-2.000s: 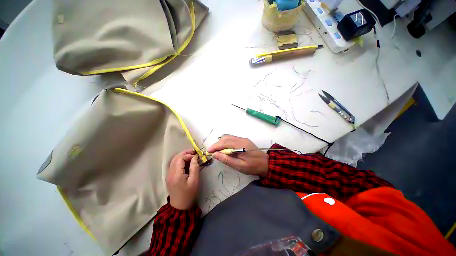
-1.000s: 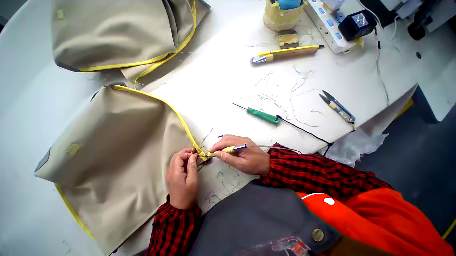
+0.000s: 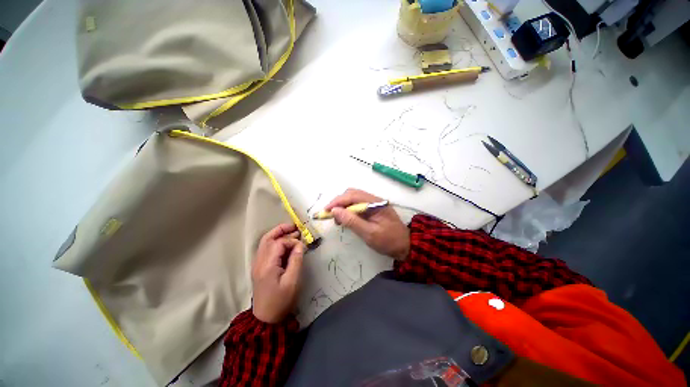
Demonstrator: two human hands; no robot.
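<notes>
A beige cloth bag point(image 3: 189, 219) lies on the white table, with yellow binding tape point(image 3: 265, 172) along its upper right edge. My left hand point(image 3: 278, 264) pinches the bag's corner, where the tape ends beside a small dark bit. My right hand point(image 3: 372, 225) holds a slim pale yellow pen-shaped tool point(image 3: 352, 209), its tip pointing left, a little above and to the right of the corner and apart from it. A thin wire runs back from the tool along the right forearm.
Another beige piece point(image 3: 174, 53) lies at the back left. A green-handled awl point(image 3: 397, 175), snips point(image 3: 511, 161), a yellow knife or marker point(image 3: 431, 81), a small yellow block point(image 3: 435, 57), a jar point(image 3: 424, 26) and a power strip point(image 3: 499, 45) are on the table point(image 3: 333, 113). Loose threads are scattered.
My right hand has lifted the pen tool up and away from the bag's corner. My left hand still holds the corner, with its fingers slightly shifted.
</notes>
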